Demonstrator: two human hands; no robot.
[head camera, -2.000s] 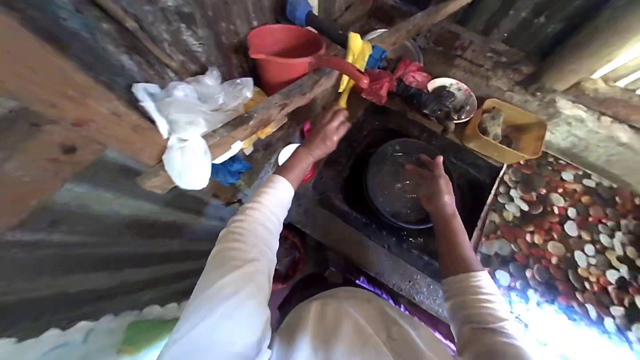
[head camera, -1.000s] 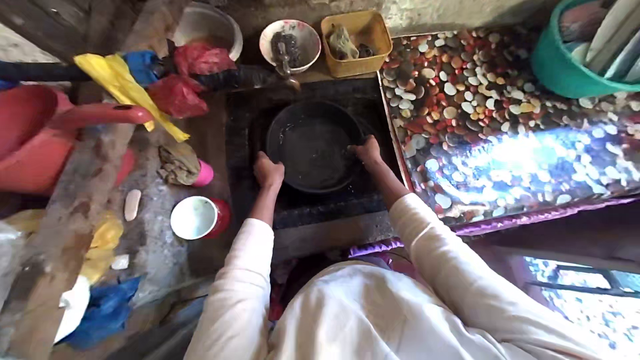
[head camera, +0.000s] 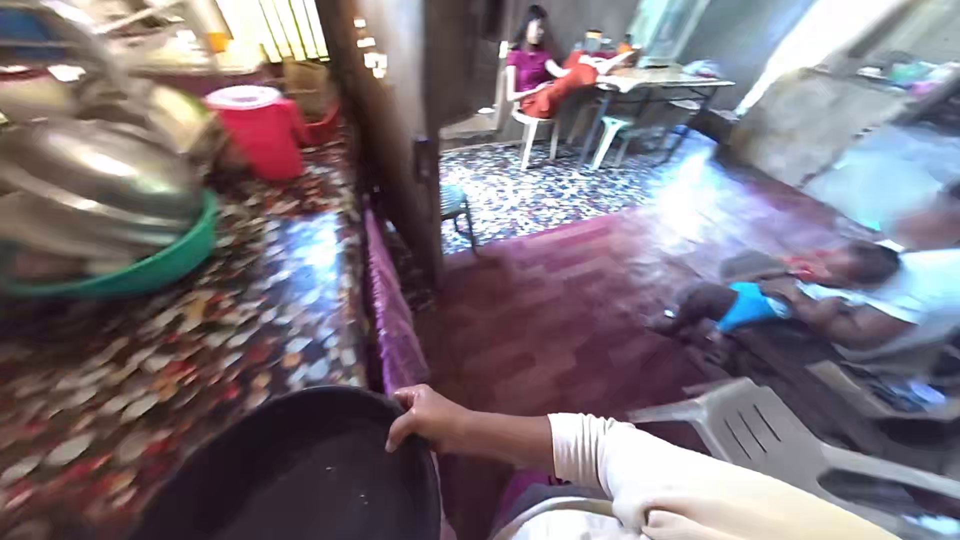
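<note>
A large round black pan (head camera: 322, 480) fills the bottom left of the view, tilted and held above the edge of the pebble-patterned counter. My right hand (head camera: 427, 420) grips its right rim, thumb over the top edge. A few small light specks or drops show on the dark inside. The pan's left and lower parts run out of view or blur, and my left hand does not show.
A green basin (head camera: 180, 251) with metal pots and a red bucket (head camera: 262, 135) stand on the counter. A plastic chair (head camera: 757, 427) is at lower right. One person sits by a table (head camera: 675, 79); others are at right.
The pan, earlier on the dark stove area between both hands, is now off it, in my right hand beside the counter. The view has swung far to the right.
</note>
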